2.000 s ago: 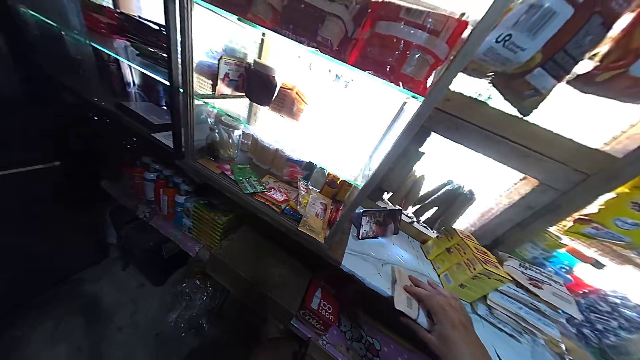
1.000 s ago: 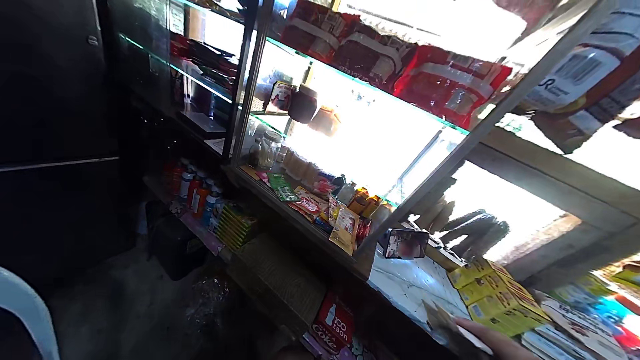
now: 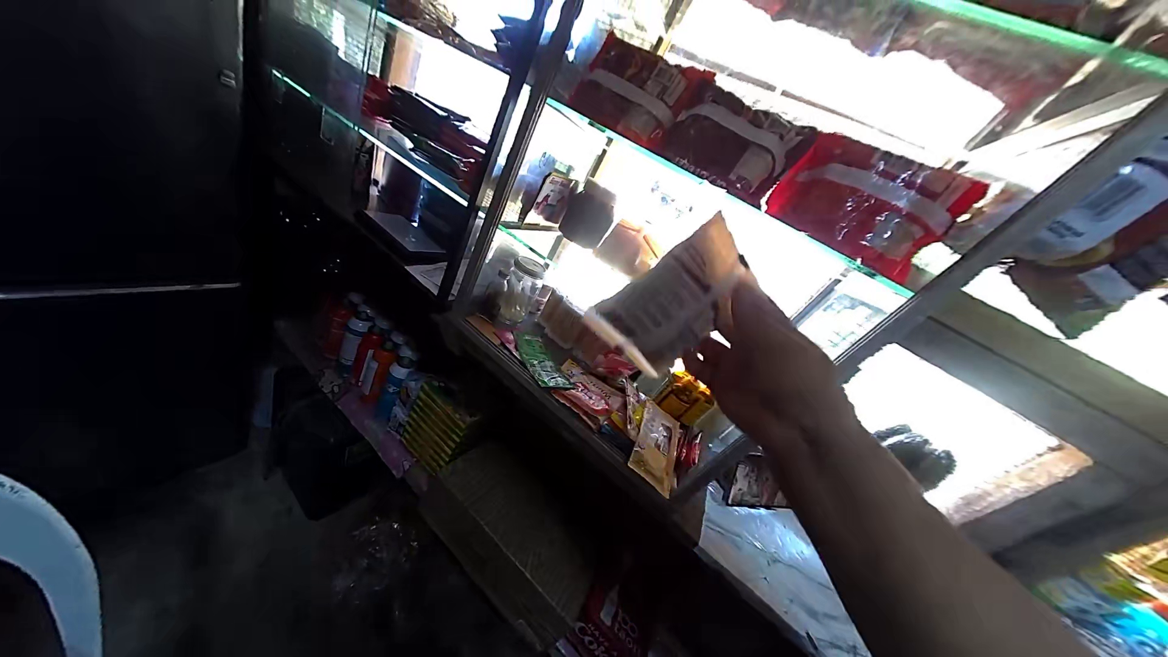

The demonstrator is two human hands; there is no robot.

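My right hand [image 3: 762, 351] grips a blurred, light brown packet [image 3: 675, 297] by its right side, raised before the glass display shelves. Below and left of the packet, small colourful sachets [image 3: 589, 394] lie on the bottom shelf, with a tan sachet [image 3: 655, 447] near the shelf's front corner. A glass jar with a lid [image 3: 520, 290] stands to the left of the packet. Behind my forearm, a phone-like dark object [image 3: 756, 482] is partly hidden on the marbled counter. My left hand is out of view.
Red and brown packs [image 3: 862, 196] sit on the upper glass shelf [image 3: 730, 201]. Bottles [image 3: 370, 356] line a low shelf at left, beside stacked yellow-green packs [image 3: 433, 424]. A cardboard box [image 3: 511, 520] is beneath the display. A pale curved chair part [image 3: 46, 547] shows at lower left.
My right hand has lifted the packet from the counter and moved it up and left to the display shelves. The view has swung left.
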